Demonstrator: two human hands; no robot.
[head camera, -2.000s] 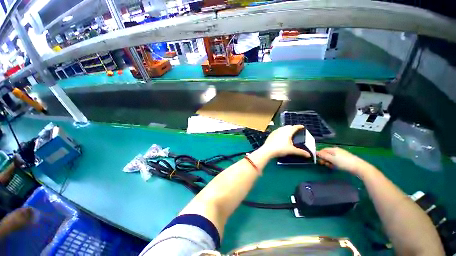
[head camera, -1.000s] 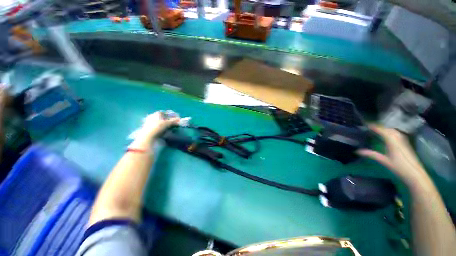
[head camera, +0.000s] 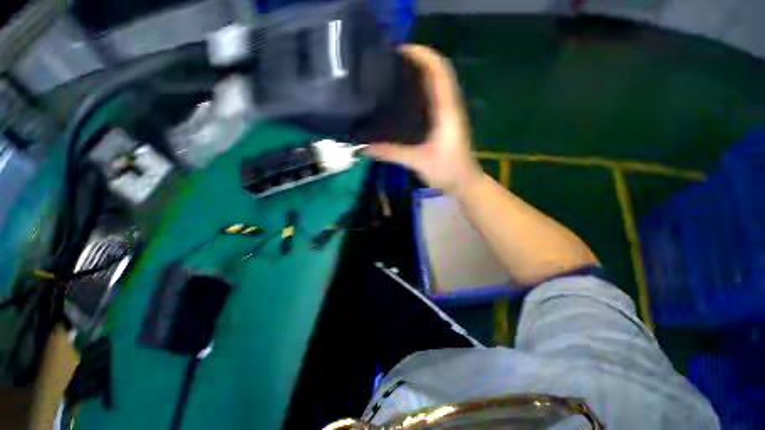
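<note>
My right hand (head camera: 440, 126) is raised at the top centre, gripping the right end of a black adapter unit (head camera: 314, 71). The unit is blurred and close to the camera, with a pale edge at its cable end. Its thick black cord (head camera: 80, 126) bends away to the left and down towards coiled cord with a yellow band. Another black unit (head camera: 184, 311) lies on the green bench with its cord running down. My left hand is not in view.
A power strip with black adapters (head camera: 281, 172) and thin leads with yellow bands (head camera: 288, 231) lie on the bench. A white-grey box (head camera: 132, 168) is at left. A blue-rimmed bin with pale lining (head camera: 461, 243) is below right; blue crates (head camera: 713, 235) stand at far right.
The view has swung right, towards the bench's end and the floor. My right hand now holds a unit raised off the bench. My left hand, earlier at the bagged cable ends, has left the picture.
</note>
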